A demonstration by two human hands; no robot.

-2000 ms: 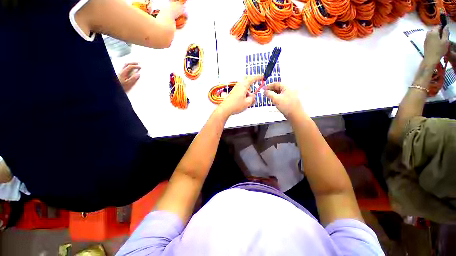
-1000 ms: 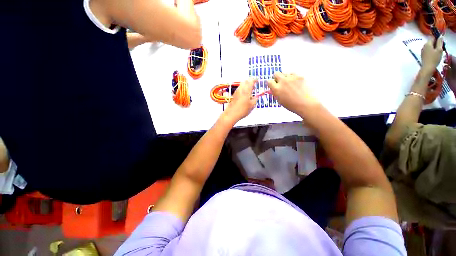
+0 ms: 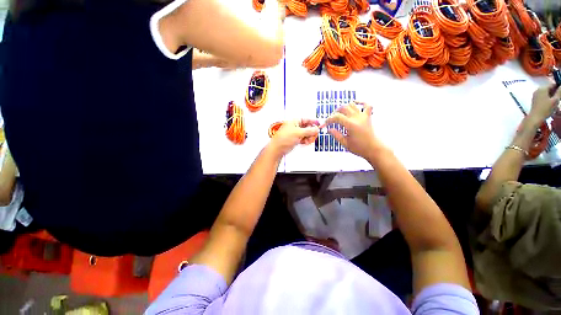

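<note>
A white label sheet (image 3: 335,97) with rows of small dark strips lies flat on the table in front of me. My left hand (image 3: 295,136) is at its left edge, fingertips closed on the orange cable (image 3: 275,128), whose coil shows just left of the hand and is mostly hidden by it. My right hand (image 3: 353,127) is over the sheet. Its thumb and index finger reach toward the left fingertips, and the other fingers are spread. Whether it holds a small label is too small to tell.
Two coiled cables (image 3: 257,91) lie left of the sheet. A large pile of orange coils (image 3: 424,46) is at the far side. A person in dark clothing (image 3: 98,123) leans in at left. Another person's arm (image 3: 523,138) works at right. The table's front edge (image 3: 369,171) runs below my hands.
The black connector seen earlier above my hands no longer shows. My right hand has moved back and its fingers have spread. The left neighbour leans further right. The view has shifted.
</note>
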